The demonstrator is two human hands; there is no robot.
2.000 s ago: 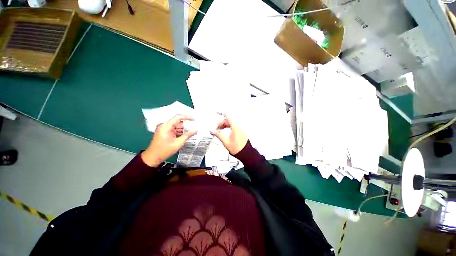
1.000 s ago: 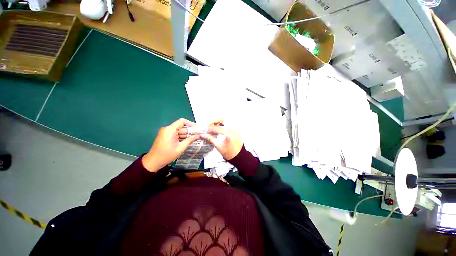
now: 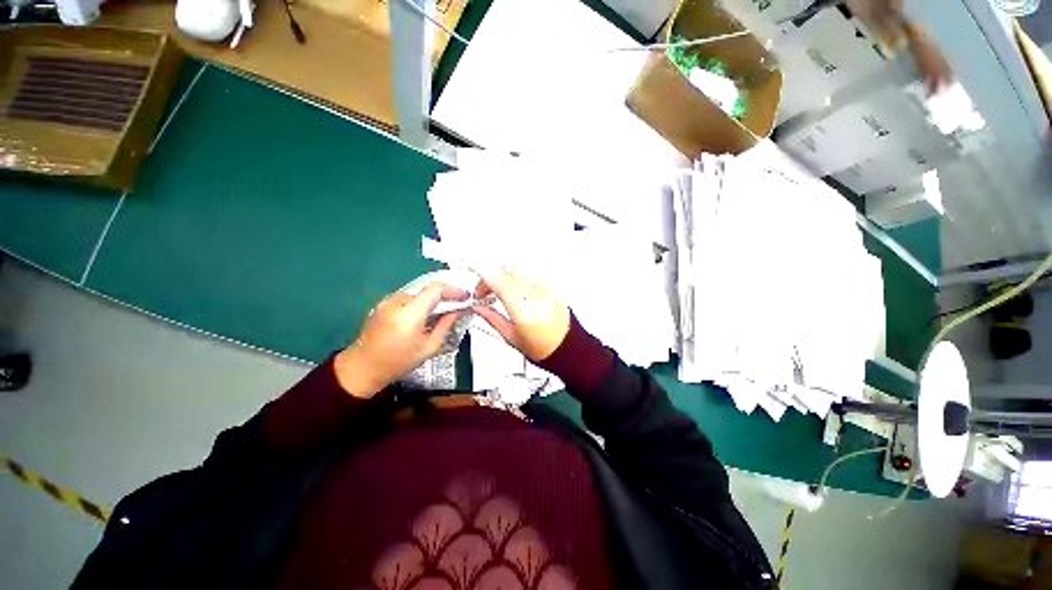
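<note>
My left hand (image 3: 398,337) grips the label strip (image 3: 436,367), a grey printed band that hangs down toward my waist. A white end of the strip bends up around the fingertips. My right hand (image 3: 528,314) meets the left at the fingertips, with thumb and finger pinched at the strip; a label between them is too small and bright to make out. White manuals (image 3: 508,213) lie fanned just beyond my hands. The main stack (image 3: 784,277) of white pieces lies to the right, its edges uneven.
A large white sheet (image 3: 531,81) lies behind. An open brown carton (image 3: 669,110) with green and white contents stands near white boxes (image 3: 859,133). Another person's hand (image 3: 923,58) shows at top right. A round white lamp or fan (image 3: 944,421) is at right, a shallow brown box (image 3: 133,110) at left.
The fingertips stay close together, and the strip's white end now bends up beside them. The blank backing on the green surface two seconds ago is gone from there. Another person's hand has appeared at top right.
</note>
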